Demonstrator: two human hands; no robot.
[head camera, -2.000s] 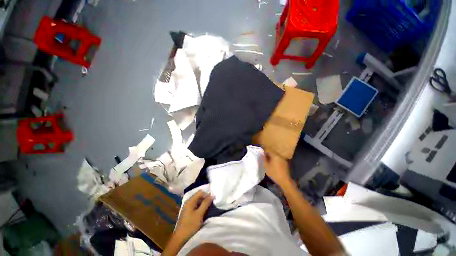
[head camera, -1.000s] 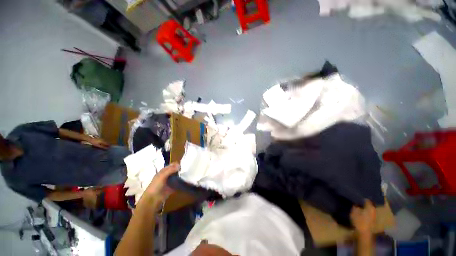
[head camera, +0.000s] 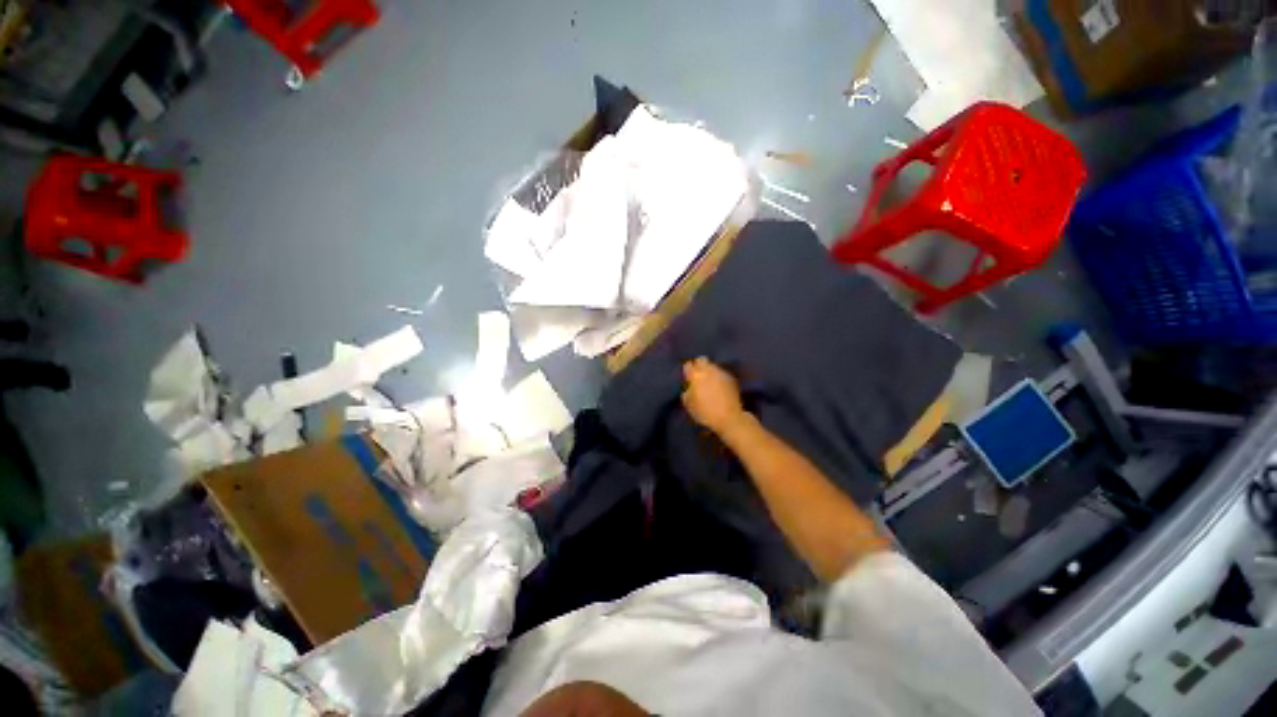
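A large dark fabric panel (head camera: 826, 336) lies over brown cardboard in front of me, with more dark cloth bunched toward my lap. My right hand (head camera: 714, 398) is on the left part of this panel, fingers curled on the cloth and pinching it. My left hand is not in view. A crumpled white piece (head camera: 476, 574) lies at the lower left, beside the dark cloth; I cannot tell whether a hand is under it.
White sheets (head camera: 630, 224) are heaped beyond the panel. Paper scraps (head camera: 476, 434) and an open cardboard box (head camera: 322, 539) are at left. A red stool (head camera: 1015, 175) and blue crate (head camera: 1169, 238) stand at right. A blue pedal (head camera: 1018, 437) and the table edge (head camera: 1162, 560) are lower right.
The view has swung back to the right from the other person and the box. My left hand has left the picture. My right hand is now on the panel's left part instead of its near right edge.
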